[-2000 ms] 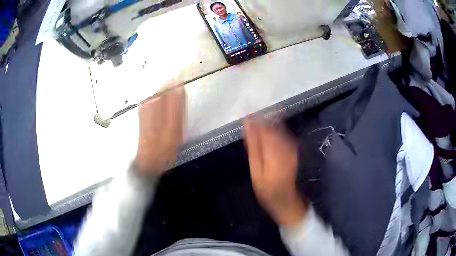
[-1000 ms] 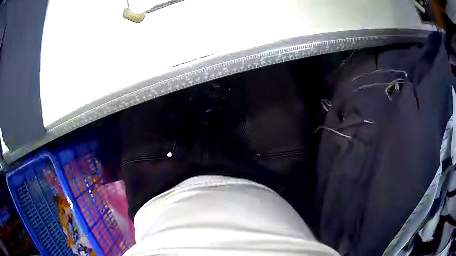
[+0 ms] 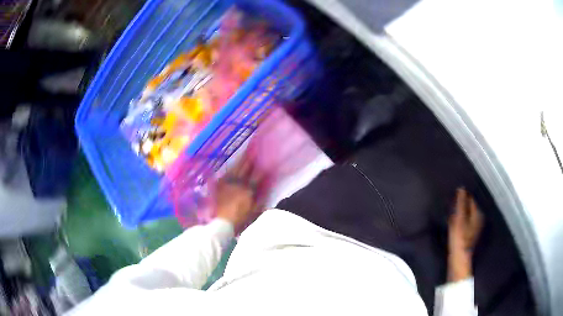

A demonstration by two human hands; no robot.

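A blue plastic crate [image 3: 102, 148] stands beside my left leg, with orange, white and pink scraps inside. A thin pink plastic bag [image 3: 281, 151] hangs over the crate's near side and reaches to my lap. My left hand [image 3: 234, 199] is at the bag beside the crate, blurred; its fingers are partly hidden, and I cannot tell if they grip the bag. My right hand [image 3: 464, 225] is over my dark lap near the table edge, fingers extended and somewhat apart, holding nothing.
The white machine table [image 3: 494, 80] curves down the right side, with a dark grey cloth [image 3: 383, 11] at its top. Green floor [image 3: 95, 213] shows left of and below the crate. Blurred dark and pale items lie at the far left.
The view has swung left and down, so the crate is now large in front and the table is at the right. Both hands have come back into view, the left one at the pink bag.
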